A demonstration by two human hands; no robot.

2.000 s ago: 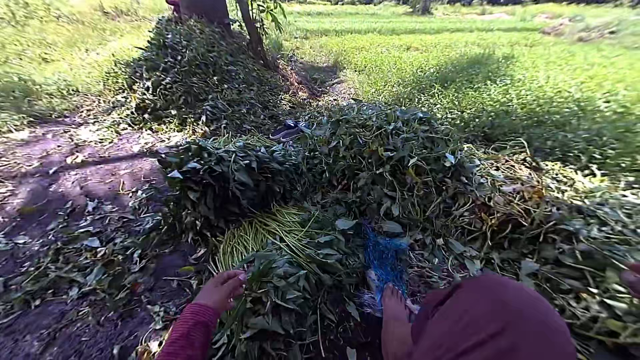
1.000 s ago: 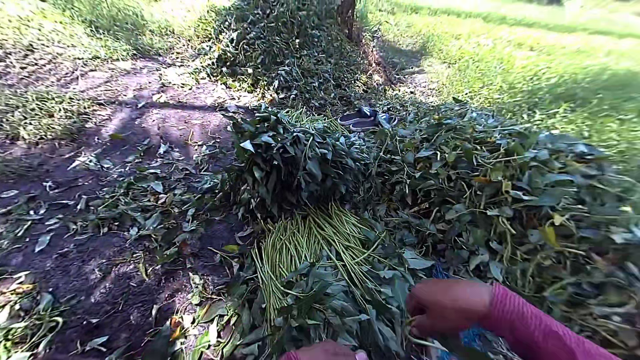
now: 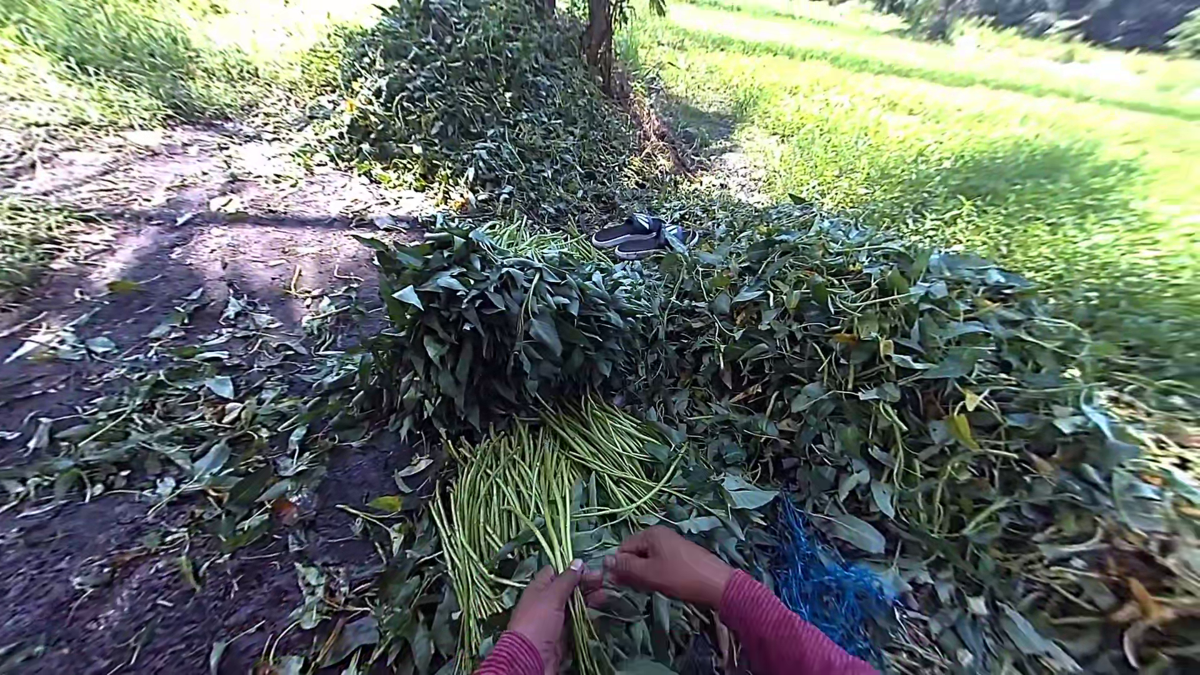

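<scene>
My left hand [image 3: 548, 600], in a red sleeve, grips a bunch of long green stems [image 3: 560, 525] near the bottom centre. Right beside it is my right hand [image 3: 667, 565], fingers curled, its fingertips meeting my left fingers; whether it pinches a thin strand cannot be made out. Cut leafy stems [image 3: 492, 478] lie side by side beneath and beyond the hands. Behind them stands a stacked bundle of leafy greens [image 3: 506, 323], leaves facing me. A tangle of blue plastic twine [image 3: 830, 586] lies right of my right wrist.
A large heap of leafy vines [image 3: 862, 347] spreads on the right. Dark slide sandals [image 3: 642, 234] rest behind the bundle. Another heap of greens [image 3: 487, 103] leans by a tree trunk [image 3: 600, 42]. Scattered leaves lie on the bare soil [image 3: 253, 272] at left; grass grows behind.
My hands have come together at the stems; one second ago my right hand was farther right, by the blue twine. My foot and knee, in view two seconds ago, no longer show.
</scene>
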